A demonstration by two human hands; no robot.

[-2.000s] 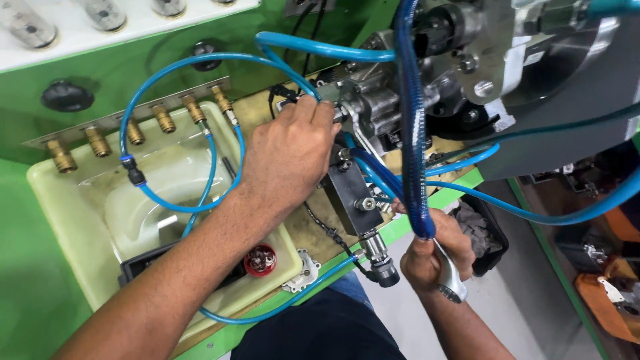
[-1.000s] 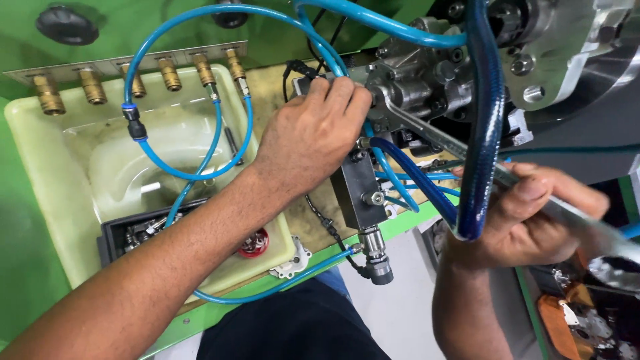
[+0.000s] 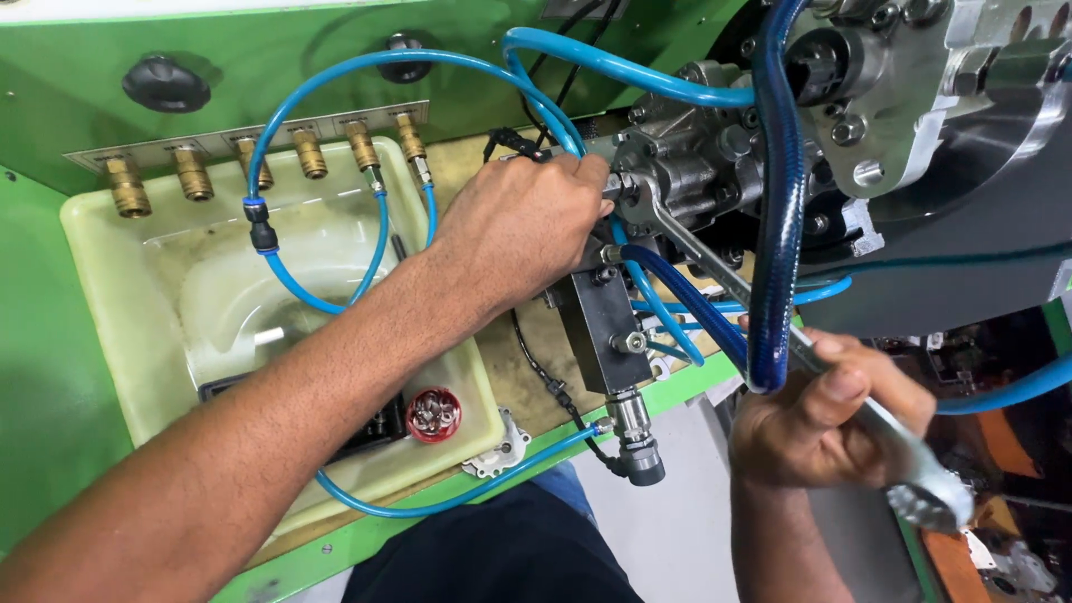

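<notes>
My right hand [image 3: 837,410] grips a steel combination wrench [image 3: 720,272] near its ring end. The wrench's open jaw sits around a fitting [image 3: 621,186] on a metal pump [image 3: 682,159]. My left hand [image 3: 536,218] closes its fingers on or just beside that fitting, below the light-blue hose [image 3: 553,109]; exactly what the fingertips hold is hidden. A dark blue braided hose [image 3: 775,201] hangs in front of the wrench and loops toward a black valve block [image 3: 603,327] with a metal sensor [image 3: 636,435] at its lower end.
A pale plastic basin [image 3: 109,335] under brass couplings [image 3: 308,155] holds a red cup of small metal parts [image 3: 433,414] and a black tray [image 3: 368,435]. A metal gasket plate [image 3: 501,448] lies beside it on the bench's green edge [image 3: 310,561]. A large metal disc [image 3: 997,142] stands right.
Two seconds ago the wrench pointed downward in my right hand, with the hand beneath the braided hose; the hand has since moved right and the wrench now reaches the fitting. My left hand stays at the fitting.
</notes>
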